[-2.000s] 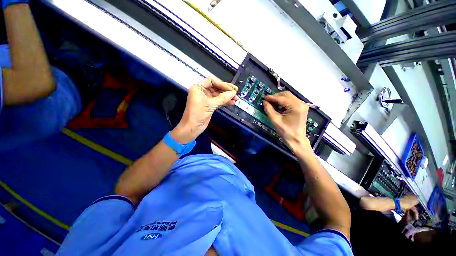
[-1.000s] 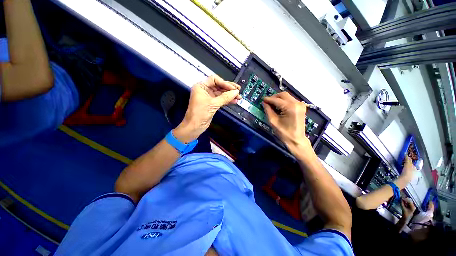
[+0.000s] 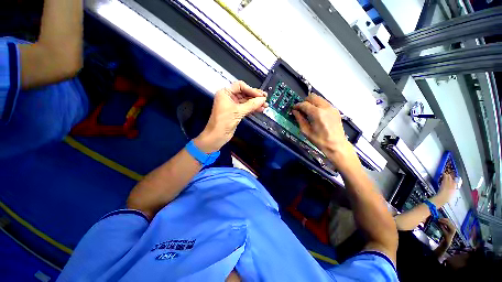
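A green circuit board panel [image 3: 283,119] with dark parts and a pale strip lies in a black carrier frame [image 3: 290,71] on the line in front of me. My left hand [image 3: 231,113], with a blue wrist band, is at the frame's left end with thumb and fingertips together. My right hand [image 3: 322,122] is over the middle of the panel, fingertips down at the parts, and hides the panel's right part. Whether either hand pinches a small component is too small to tell.
Silver conveyor rails [image 3: 165,44] run diagonally past the frame. Another worker's arm [image 3: 58,44] is at upper left. At right, a worker's hand [image 3: 447,186] reaches to a blue bin [image 3: 442,165]. Red stools [image 3: 110,129] stand on the blue floor.
My right hand has shifted slightly up and right over the panel. My left hand has moved slightly right. The arm at upper left has moved right; the far-right worker's hand has reached to the bin.
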